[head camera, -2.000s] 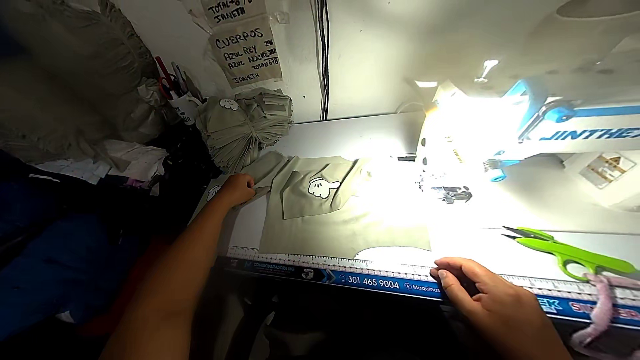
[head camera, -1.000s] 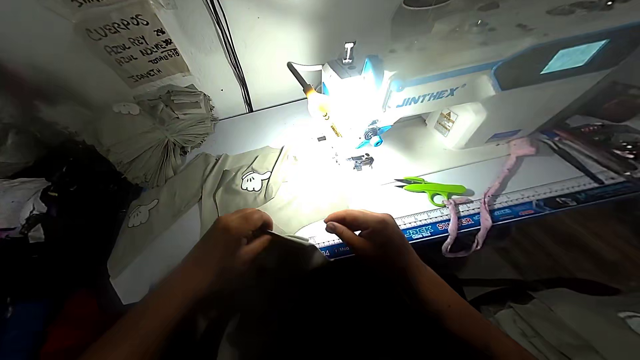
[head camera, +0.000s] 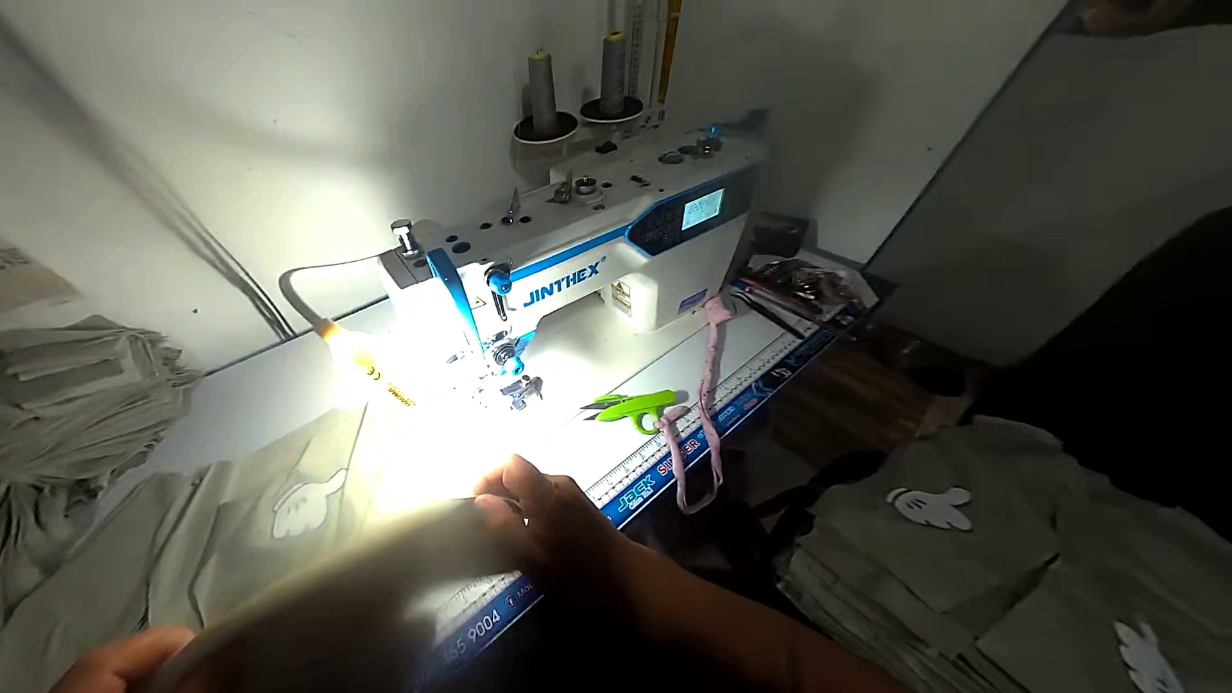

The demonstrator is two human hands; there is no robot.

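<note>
My left hand [head camera: 125, 659], at the bottom left edge, grips one end of a blurred olive-grey fabric piece [head camera: 337, 587]. The fabric's other end is pinched between the thumb and fingers of my right hand [head camera: 539, 500], so it spans the front edge of the table. Behind it, a grey-green garment piece [head camera: 260, 520] with a white glove-shaped patch [head camera: 306, 505] lies on the table. The white and blue sewing machine [head camera: 568, 279] stands beyond my right hand, its needle area brightly lit. Green thread snips [head camera: 635, 408] lie right of my right hand.
A pink strip of cloth [head camera: 710, 385] hangs over the ruler-marked table edge [head camera: 760, 371]. Bundled grey fabric [head camera: 87, 395] sits at the left. Stacked patched pieces [head camera: 1001, 549] lie at the lower right. A lamp [head camera: 332, 332] and thread cones [head camera: 544, 94] stand near the machine.
Two seconds ago my hands were apart at the table; now both hold a fabric piece lifted at its front edge. The view has swung right, bringing the stacked pieces into sight.
</note>
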